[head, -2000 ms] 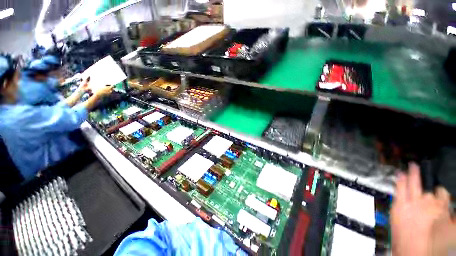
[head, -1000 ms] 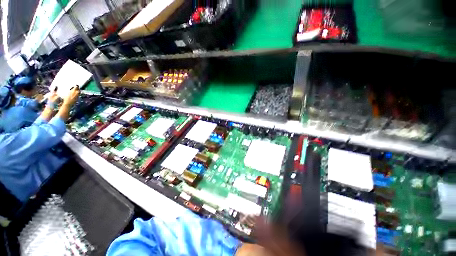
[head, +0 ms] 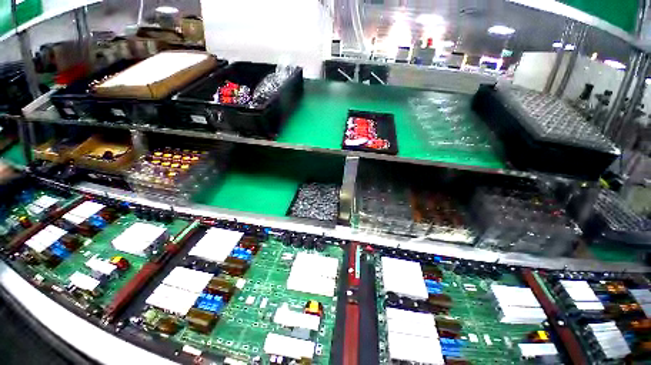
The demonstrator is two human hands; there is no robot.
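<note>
No hand of mine is in view. Nearest in front of me, large green circuit boards stand in a row on the line. One board (head: 250, 301) lies at centre left and another (head: 471, 314) at centre right. They carry white flat blocks (head: 313, 274), blue components (head: 210, 303), brown-orange blocks and small yellow-red parts. Dark red bars (head: 350, 324) on black carrier frames lie between the boards. The lower edges of the nearest boards are cut off by the picture.
A green-matted shelf (head: 321, 117) above the line holds a small black tray of red parts (head: 370, 132), a black bin (head: 243, 122), a cardboard box (head: 153, 77) and a dark tray stack (head: 557, 121). Below are a speckled tray (head: 314, 200) and clear blister trays (head: 168, 165).
The view has turned right and lifted, showing more boards and shelf on the right. My blurred hand and blue sleeve, the worker with the white sheet and the bin of silvery parts are gone from view.
</note>
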